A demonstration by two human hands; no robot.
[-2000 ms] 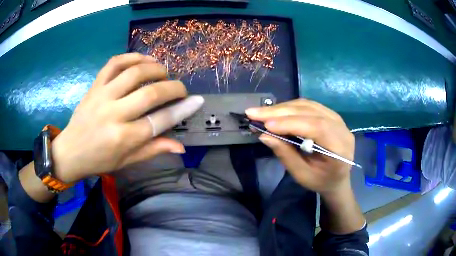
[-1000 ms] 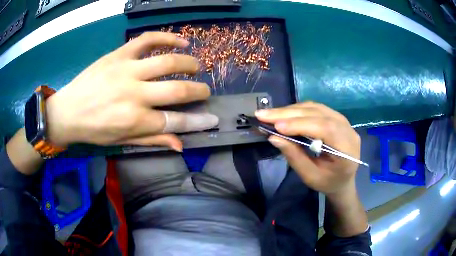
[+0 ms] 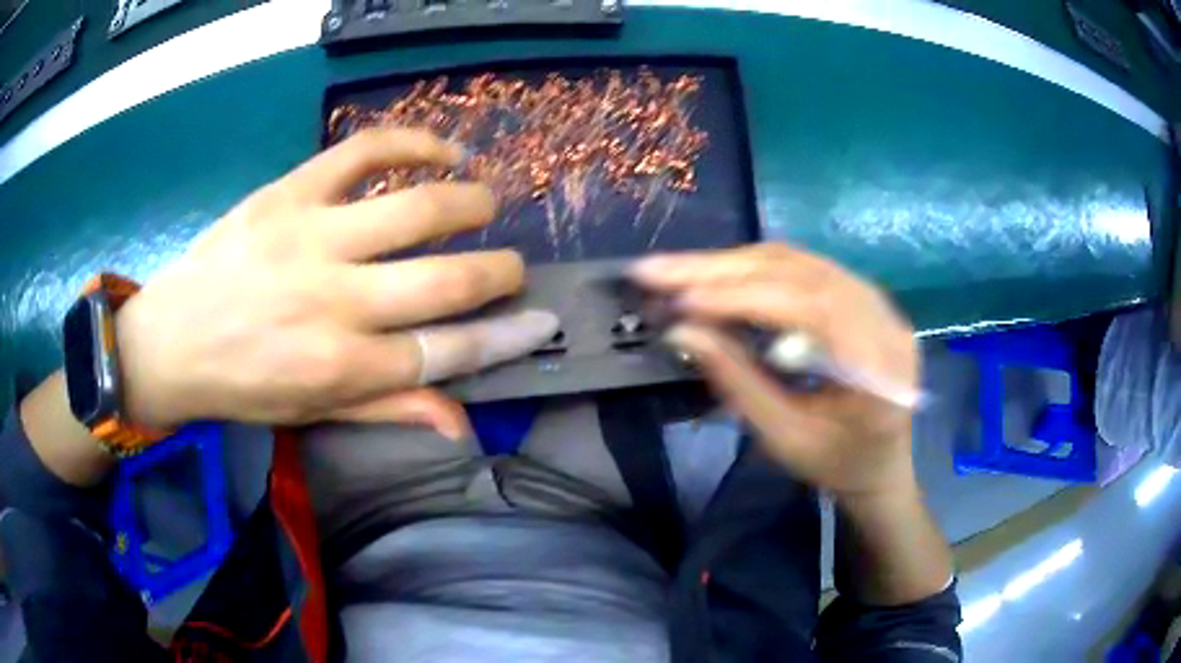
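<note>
The grey fixture plate (image 3: pixel 589 356) lies across the near edge of the black parts tray (image 3: pixel 749 156). Copper coils (image 3: pixel 570 123) are heaped in the tray. My left hand (image 3: pixel 324 285) lies over the plate's left part, its finger with a whitish finger cot (image 3: pixel 486 346) at a middle nest. The fingers are spread, and I cannot tell if they hold anything. My right hand (image 3: pixel 803 356), blurred, holds the tweezers (image 3: pixel 842 372), whose dark tip is above the plate near the right nest (image 3: pixel 631 329). Whether the tip holds a coil cannot be told.
Another fixture plate (image 3: pixel 466 16) lies beyond the tray on the green table (image 3: pixel 907 168), by a white stripe (image 3: pixel 233 62). More plates show at the upper left corner. A blue stool (image 3: pixel 1023 402) stands at the right, and another blue stool (image 3: pixel 168 512) at lower left.
Since the first frame, my left hand has moved right along the plate, from the left nest to a middle one. The tweezers stay near the right nest, shifting slightly.
</note>
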